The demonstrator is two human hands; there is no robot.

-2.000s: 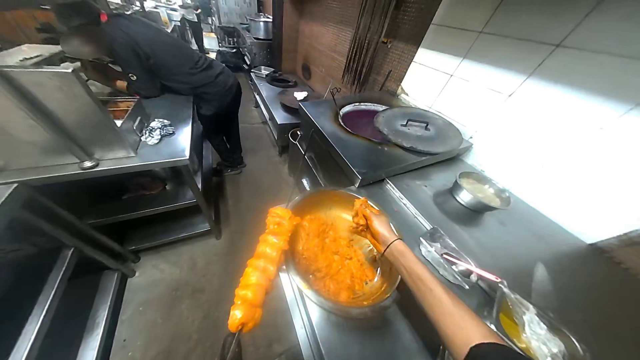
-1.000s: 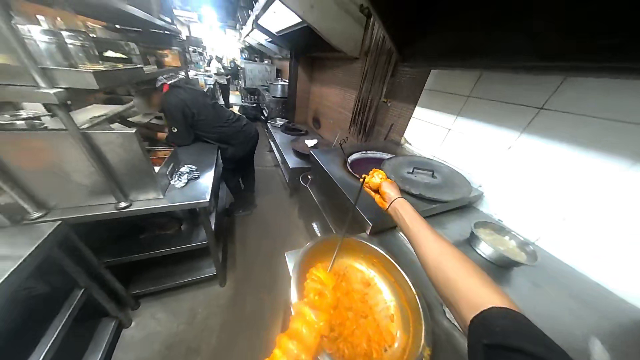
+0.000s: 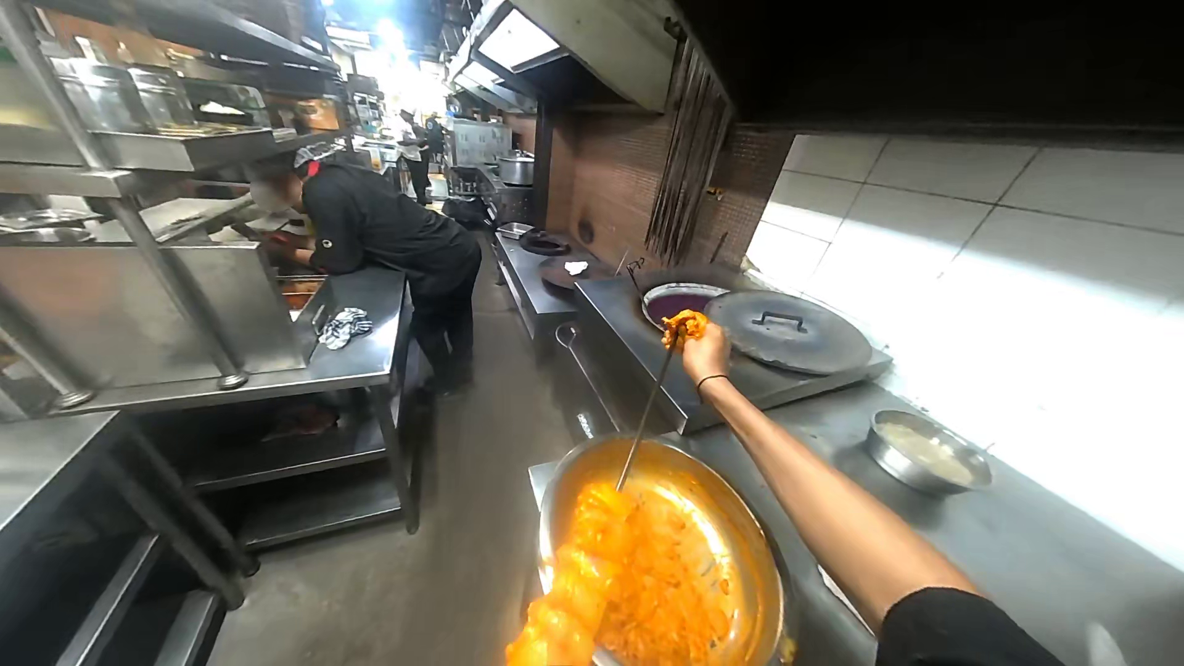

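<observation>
My right hand (image 3: 701, 344), smeared with orange marinade, holds a marinated orange piece (image 3: 684, 326) at the upper end of a metal skewer (image 3: 647, 416). Lower down, the skewer is packed with marinated pieces (image 3: 578, 573) that hang over the left side of a large steel bowl (image 3: 760, 555). Loose pieces in orange marinade (image 3: 671, 573) lie in that bowl. My left hand is out of view, and so is the skewer's lower end.
Beyond my hand a round metal lid (image 3: 795, 338) lies beside a round tandoor opening (image 3: 680, 301). A steel bowl of pale contents (image 3: 928, 453) stands on the right counter. Across the aisle a person in black (image 3: 388, 222) leans over a steel table (image 3: 356, 365) holding a striped cloth (image 3: 345, 328).
My right hand has come out of the bowl with an orange piece and is now at the skewer's upper end. The view has tilted up.
</observation>
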